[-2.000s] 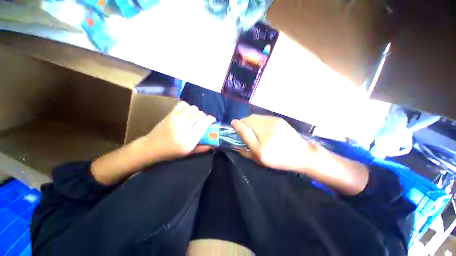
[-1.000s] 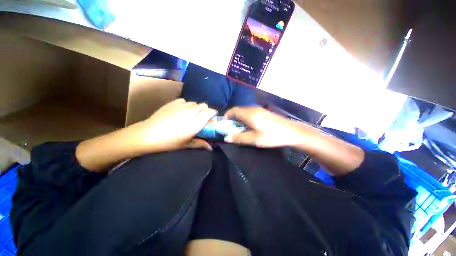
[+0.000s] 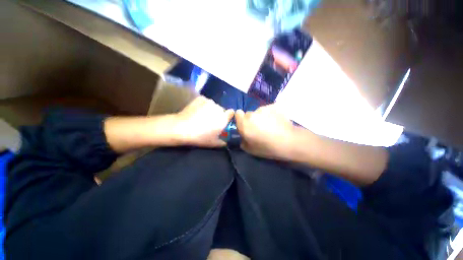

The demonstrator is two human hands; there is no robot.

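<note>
A small blue retail pack (image 3: pixel 232 133) with a red-orange mark is held over my lap between both hands. My left hand (image 3: pixel 200 124) grips its left side and my right hand (image 3: pixel 264 133) grips its right side. The fingers nearly meet at its top and hide most of it. How far the cable sits in it cannot be told.
A white bench (image 3: pixel 208 38) lies ahead, with a smartphone (image 3: pixel 282 66) at its near edge and pale cables (image 3: pixel 289 12) behind. A brown carton (image 3: pixel 76 63) is at left. A blue crate (image 3: pixel 342 192) shows at lower right.
The hands have drawn together and cover more of the pack; the cable strands seen between them earlier no longer show. The view has shifted and tilted, so the phone appears further right.
</note>
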